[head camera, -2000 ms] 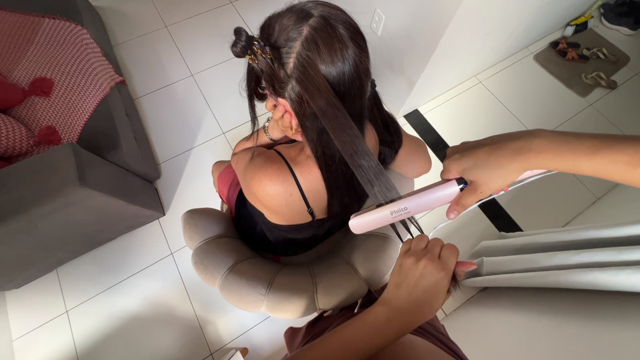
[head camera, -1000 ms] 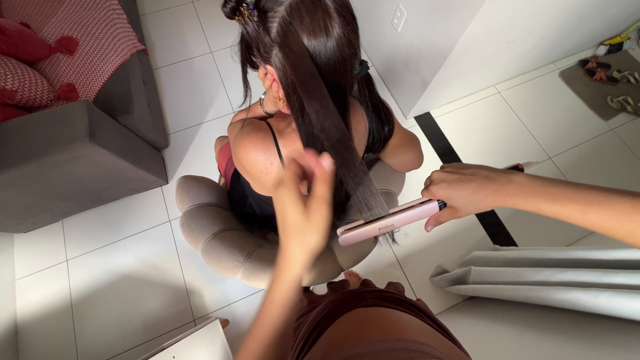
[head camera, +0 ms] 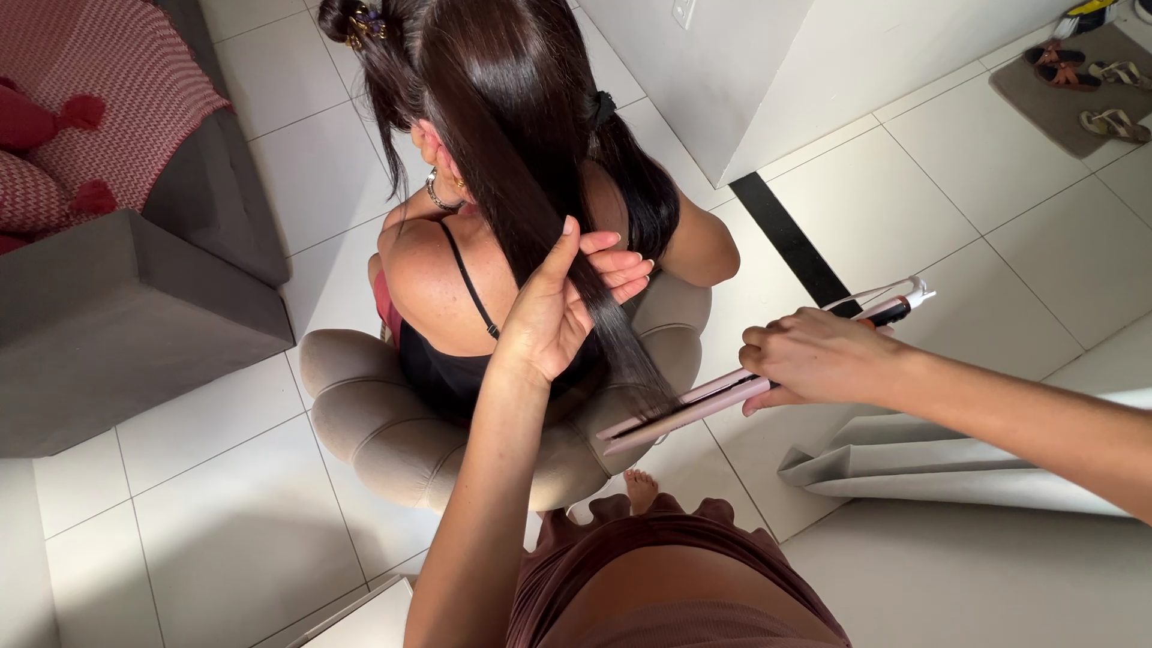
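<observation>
A person with long dark hair (head camera: pixel 513 117) sits with their back to me on a tufted taupe seat (head camera: pixel 405 459). My left hand (head camera: pixel 576 301), palm up with fingers spread, is under or beside a straight lock of that hair (head camera: pixel 621 346); the lock lies across the fingers. My right hand (head camera: pixel 810 355) grips a pink hair straightener (head camera: pixel 688 409), whose plates are around the tip of the lock, a little apart at their ends. A hair clip (head camera: pixel 367 25) holds a bun at the upper left, and a dark hair tie (head camera: pixel 604 107) gathers hair on the right.
A grey sofa (head camera: pixel 135 315) with a red woven throw (head camera: pixel 126 81) stands at the left. At the right are a wall corner (head camera: pixel 765 90), a grey curtain (head camera: pixel 954 459) and sandals (head camera: pixel 1111 124) on a mat (head camera: pixel 1035 99). A white surface (head camera: pixel 364 621) shows at the bottom.
My left hand has left the ends of the lock, where it was two seconds ago, and is now higher up at the hair. The straightener has moved down to the lock's tip.
</observation>
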